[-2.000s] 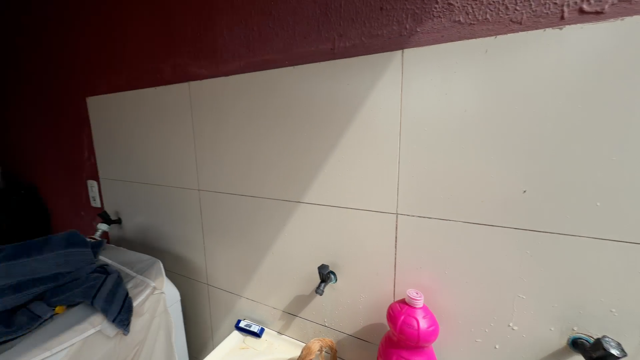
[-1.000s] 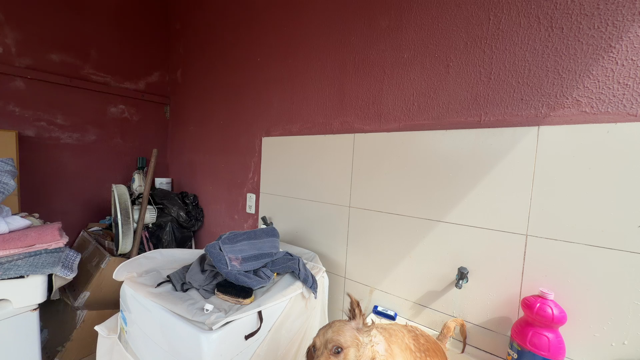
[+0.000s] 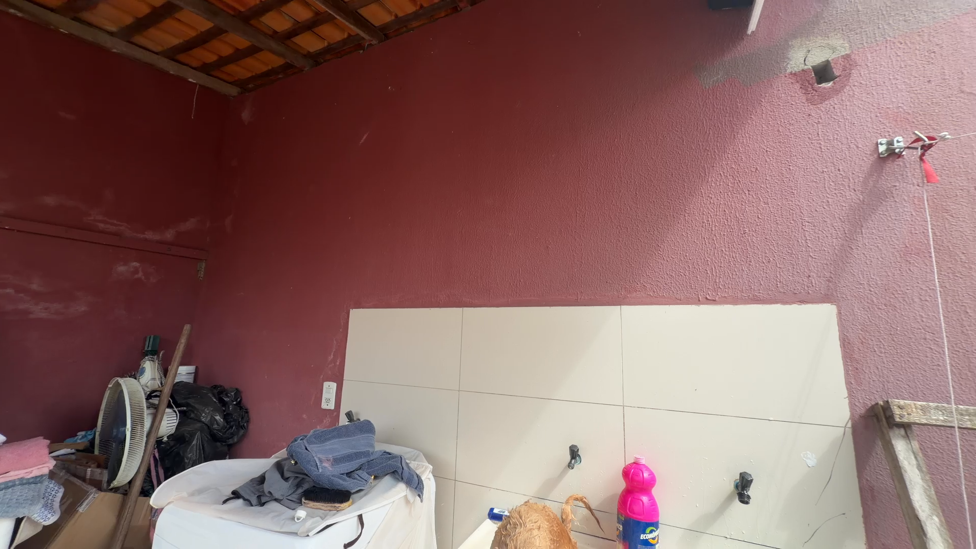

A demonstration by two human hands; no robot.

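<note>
Neither of my hands shows in the head view. At the bottom edge, a wet, light-brown dog is partly visible, its thin curled tail raised toward the tiles. Right of it stands an upright pink plastic bottle with a blue label. A small blue-and-white object lies left of the dog on a pale ledge. On the covered white appliance are a crumpled blue-grey towel and a dark-bristled brush. Whatever lies below the frame is hidden.
Two black taps stick out of the tiled wall. Far left are a fan, a wooden pole, black plastic bags, cardboard and folded cloths. A wooden frame and a clothesline are at the right.
The view has swung up and widened, bringing in the roof and clothesline. The dog's head, with an eye showing one second ago, is now mostly below the frame or turned away.
</note>
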